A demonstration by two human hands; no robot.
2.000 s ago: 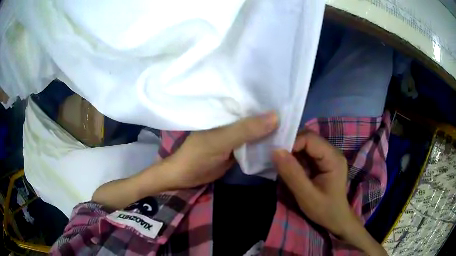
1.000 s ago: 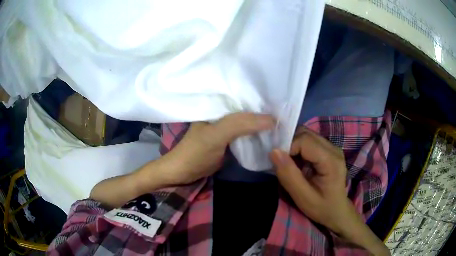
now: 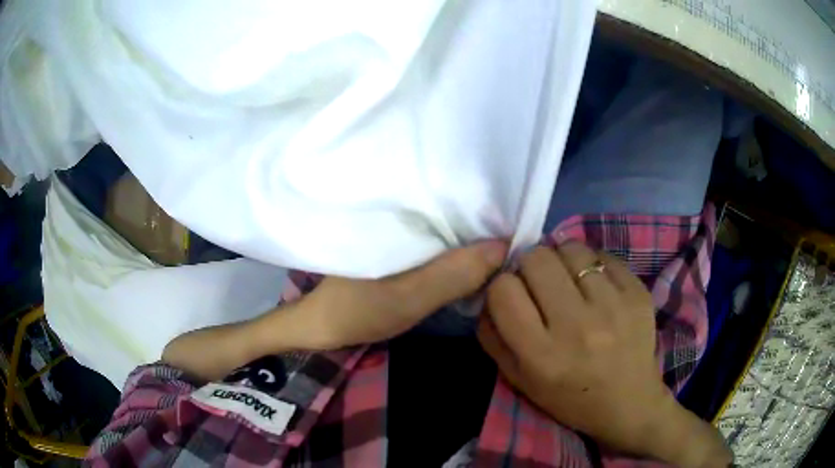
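Note:
A large white fabric piece hangs over the table edge and my lap. Its folded edge runs down the right side as a narrow straight strip. My left hand pinches the cloth at the lower end of this strip, thumb on top. My right hand, with a ring on one finger, grips the same strip end right beside the left fingertips, back of the hand up. The two hands' fingertips meet. The cloth end under the fingers is mostly hidden.
The pale table with printed ruler marks curves across the upper right. More white cloth lies at the left. A yellow-rimmed basket stands at lower right, and a yellow frame at lower left. A brown box-like thing shows at the left.
My right hand has turned over, back up, and closed on the strip end. My left hand has moved slightly down. The cloth's loose bottom flap is now mostly covered and the strip looks more narrowly folded.

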